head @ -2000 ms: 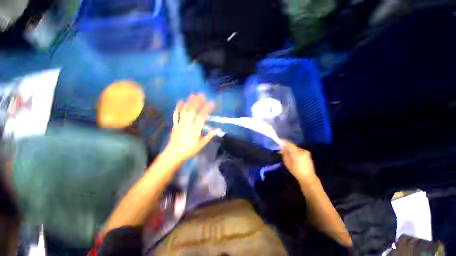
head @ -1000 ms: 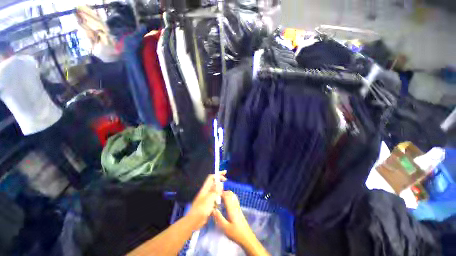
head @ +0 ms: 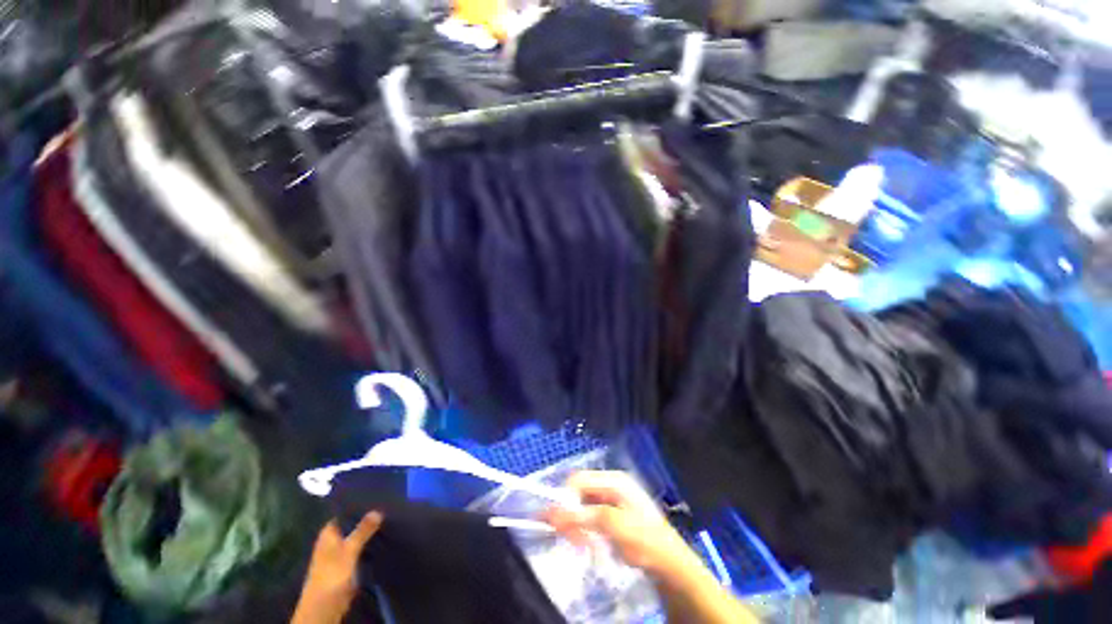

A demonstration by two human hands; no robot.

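A white plastic hanger (head: pixel 421 449) with its hook up is in front of me. My right hand (head: pixel 610 518) grips the hanger's right end. A dark garment (head: pixel 445 563) is just below the hanger; whether it is attached cannot be told. My left hand (head: pixel 337 570) is at the garment's upper left edge, thumb and fingers on the cloth, lower part cut off by the picture's edge. Behind them a blue crate (head: pixel 537 449) holds clear polybags (head: pixel 598 583).
A garment rack (head: pixel 555 102) with dark clothes stands straight ahead. More clothes hang at left, above a green cloth sack (head: pixel 183 512). Dark garments (head: pixel 841 414) are heaped at right, near a small cardboard box (head: pixel 811 229) and blue plastic bags (head: pixel 939 219).
The view has turned right. The hanger, seen edge-on between both hands, now faces me. My hands have moved apart, and a dark garment now shows between them.
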